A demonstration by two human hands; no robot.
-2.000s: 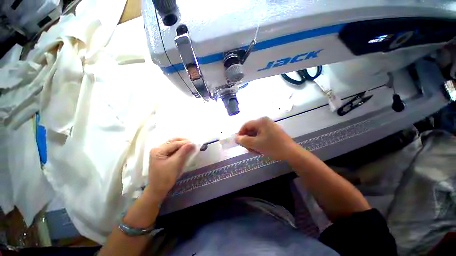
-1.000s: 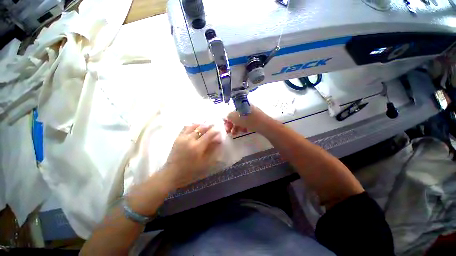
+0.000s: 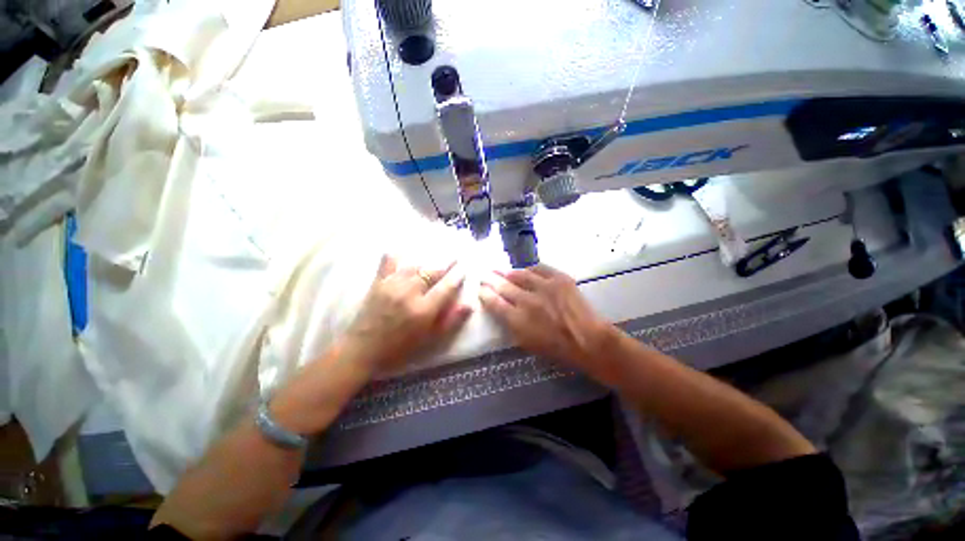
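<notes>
The white sewing machine with a blue stripe stands over the table. Cream-white cloth lies in front of its head, washed out by glare near the needle area. My left hand lies flat on the cloth, left of the needle area, fingers pointing toward it. My right hand rests with its fingertips at the cloth's right part, just in front of the head's lower end. The fingers of both hands are close together. The presser foot and needle are hidden by glare.
Crumpled cream cloth lies at left, with a blue strip partly under it. Black-handled scissors lie partly under the head. Dark thread snips lie right of them. A printed scale runs along the grey front edge.
Both hands first moved up toward the needle area. Since then my right hand has come back from behind the head's lower end and lies flatter. My left hand has stayed on the cloth.
</notes>
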